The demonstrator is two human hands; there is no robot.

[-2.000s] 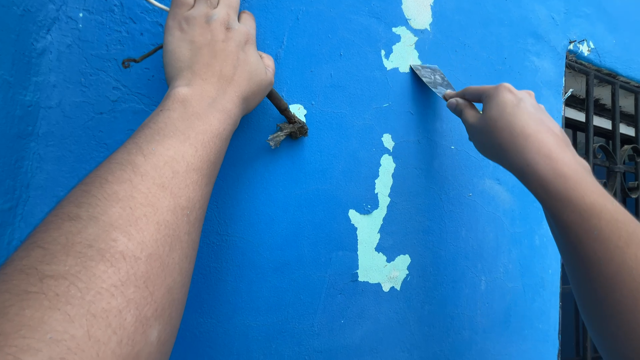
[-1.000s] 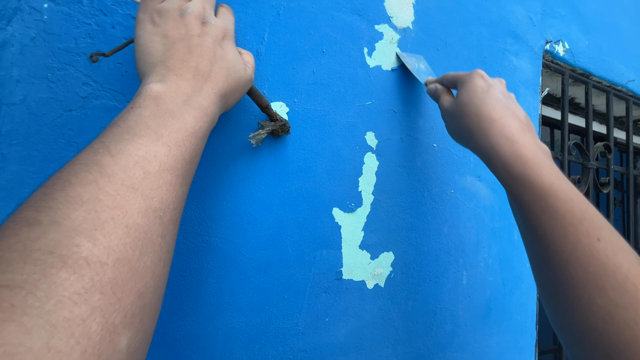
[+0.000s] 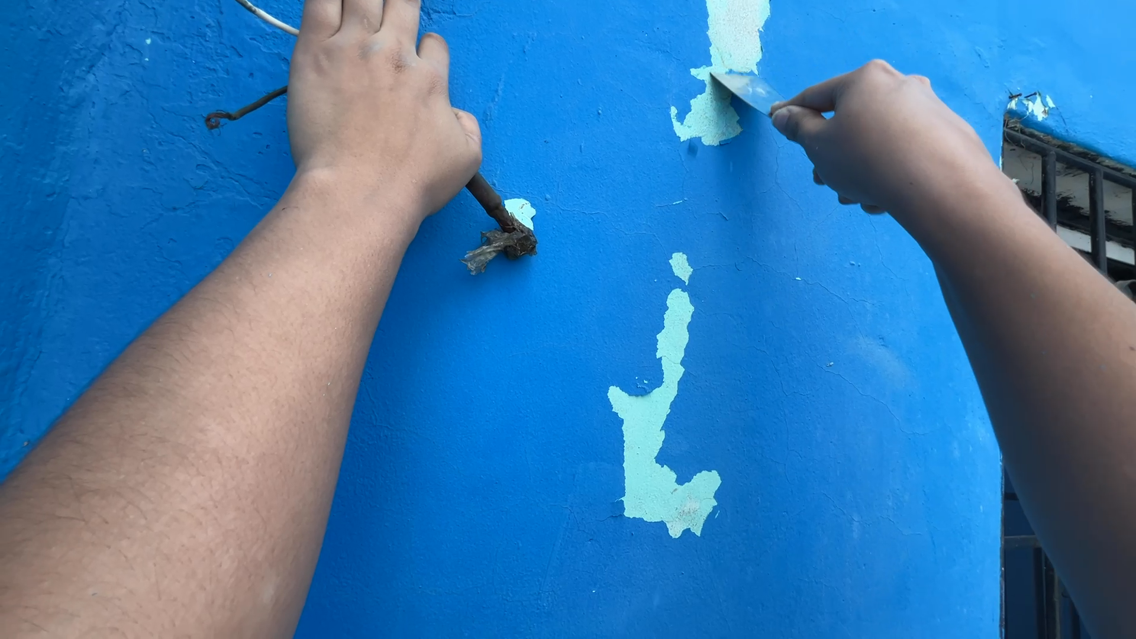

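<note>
My right hand (image 3: 887, 142) grips a putty knife (image 3: 750, 90) at upper right, its blade against a pale green bare patch (image 3: 713, 115) in the blue painted wall (image 3: 497, 426). At upper left, my left hand (image 3: 377, 98) lies over a dark cable or rod (image 3: 488, 197) that sticks out of the wall area, its lower end wrapped in ragged tape-like material (image 3: 501, 247). Whether the fingers close around it is hidden. Lower down, a long irregular pale green patch (image 3: 648, 444) shows where the blue paint is off.
A dark metal window grille (image 3: 1074, 182) stands in an opening at the right edge, with chipped paint at its upper corner. A hooked dark wire (image 3: 244, 111) and a white cable (image 3: 266, 16) project left of my left hand. Fine cracks cross the wall.
The putty knife has moved from the right side of the upper pale patch to over it, its tip further left. My left hand stays by the dark cable or rod.
</note>
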